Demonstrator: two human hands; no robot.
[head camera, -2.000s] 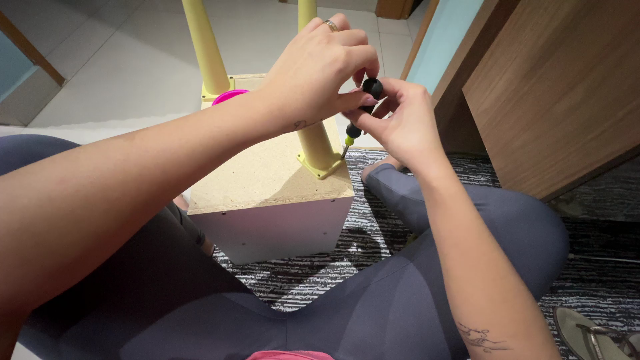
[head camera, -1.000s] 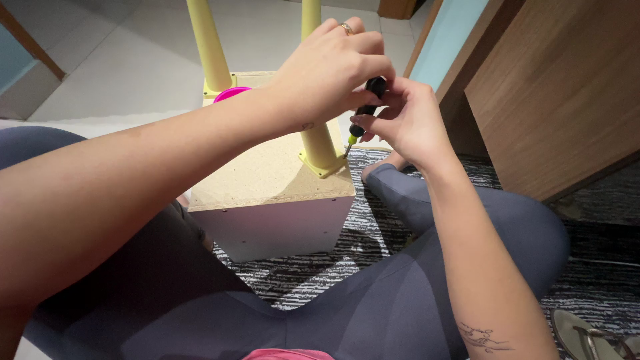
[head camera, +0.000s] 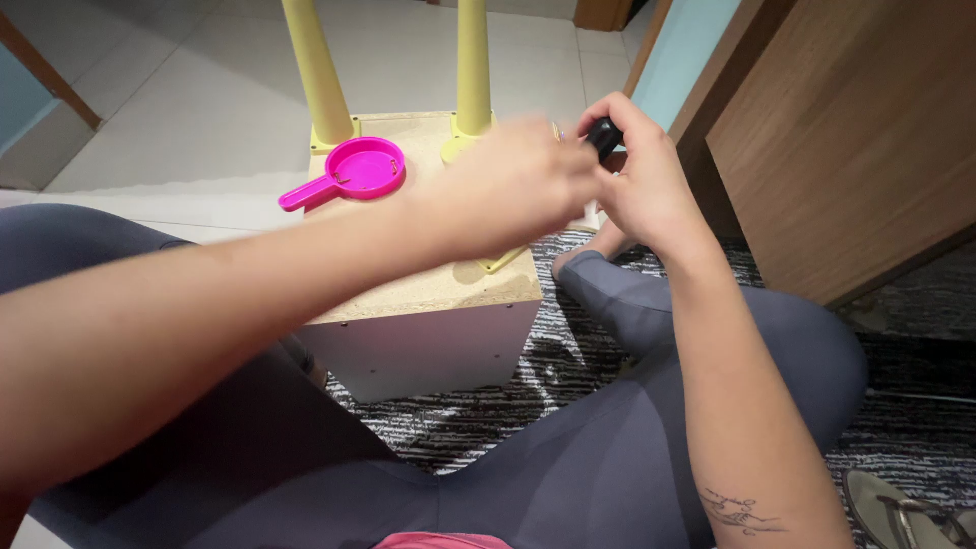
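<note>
My right hand (head camera: 648, 179) holds the black handle of a screwdriver (head camera: 605, 137), whose shaft is hidden behind the hands. My left hand (head camera: 526, 179), blurred, is beside the handle; its fingertips are out of sight, so its hold cannot be told. Below it is an upturned cabinet (head camera: 427, 347) with a bare chipboard face. Yellow legs stand on that face, one at the back left (head camera: 320, 80) and one at the back right (head camera: 474, 69). Part of a yellow mounting plate (head camera: 503, 261) shows under my left wrist. A magenta round scoop (head camera: 364, 169) with small screws in it lies on the chipboard.
A wooden panel (head camera: 854, 137) stands close on the right. Under the cabinet and my legs lies a black and white striped rug (head camera: 457, 435). Pale floor tiles (head camera: 229, 91) stretch behind. A sandal (head camera: 884, 511) is at the lower right.
My left hand has moved down from above the screwdriver handle. More of the magenta scoop shows now. The screwdriver's shaft and tip, seen at the front leg's plate before, are now hidden.
</note>
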